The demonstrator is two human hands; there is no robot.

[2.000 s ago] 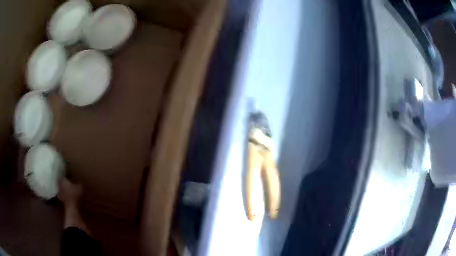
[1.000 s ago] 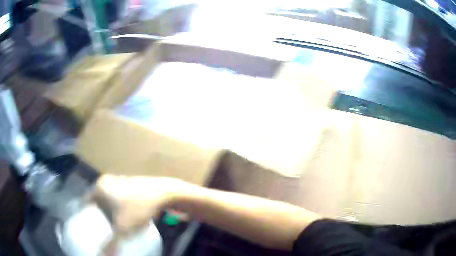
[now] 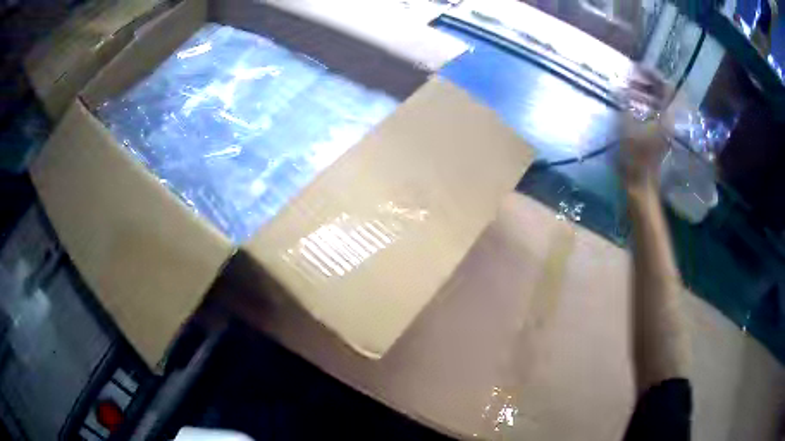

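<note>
My right hand [image 3: 641, 112] is blurred and reaches to the far right, at the far side of the bench. Clear crumpled plastic film [image 3: 701, 129] lies beside its fingers. Whether the fingers hold anything cannot be told. My left hand is out of the picture. An open brown carton [image 3: 430, 198] stands at the upper left with its flaps folded out. Shiny bluish-clear contents [image 3: 250, 129] fill it. A white piece [image 3: 211, 434], cut off by the bottom edge, shows only its top.
Flattened cardboard [image 3: 551, 319] covers the bench to the right of the carton. A blue surface [image 3: 534, 95] and a dark green edge [image 3: 594, 202] lie behind it. A red button [image 3: 109, 415] shows on the machine at the lower left. A rounded pale item [image 3: 691, 185] lies beside my wrist.
The view has swung from the brown box with white round pieces, past the machine, to the open carton. My right hand has moved from the white container at the machine to the far right.
</note>
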